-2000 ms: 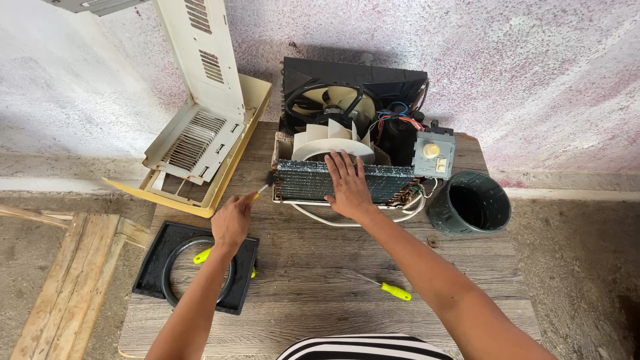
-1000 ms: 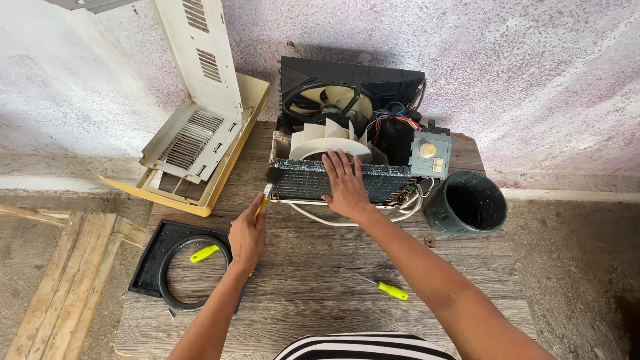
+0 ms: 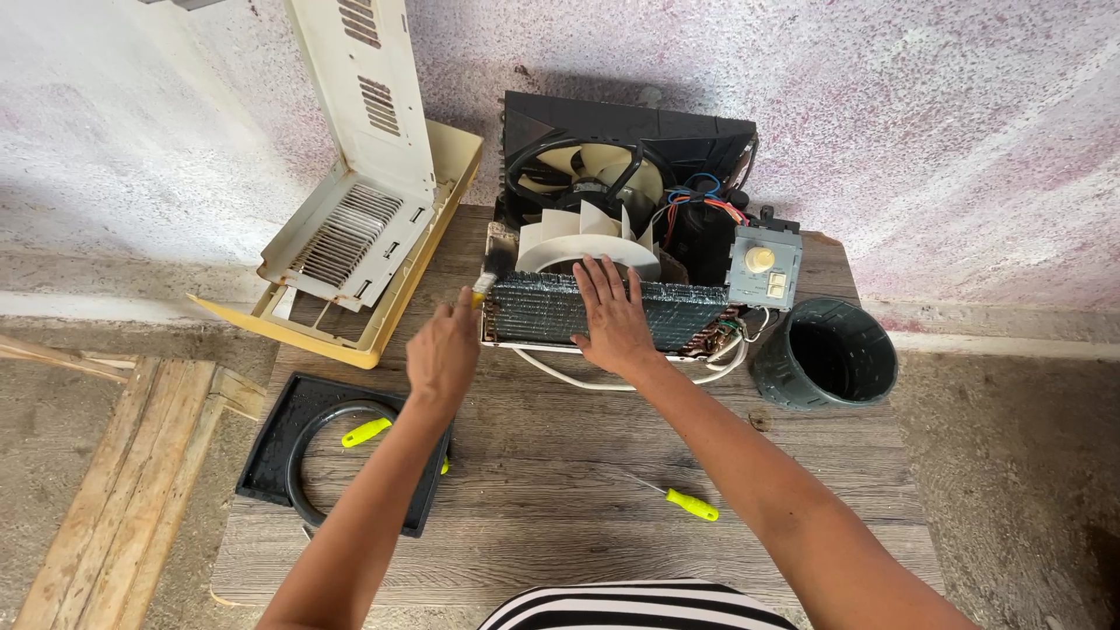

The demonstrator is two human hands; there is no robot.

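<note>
An opened window air conditioner stands on the table, its finned coil (image 3: 542,311) facing me. My left hand (image 3: 444,350) grips a paintbrush (image 3: 482,284) by its yellow handle, the dark bristles at the coil's upper left corner. Spread flat, my right hand (image 3: 615,319) rests on the coil's front and top edge, holding nothing. Behind the coil sit a white blower wheel (image 3: 582,248) and a cream fan blade (image 3: 619,162) in a black ring. A grey control box (image 3: 766,262) with a knob hangs at the right, wired to the unit.
A dark green bucket (image 3: 774,363) stands right of the unit. A yellow-handled screwdriver (image 3: 691,505) lies in front. At left are a black frame (image 3: 267,468) with a ring opening, another yellow handle (image 3: 366,432), and a cream front panel and grille (image 3: 372,350) against the wall.
My left hand with the brush dipped slightly and shifted right, then rose again, the bristles staying near the coil's left end. My right hand has stayed on the coil.
</note>
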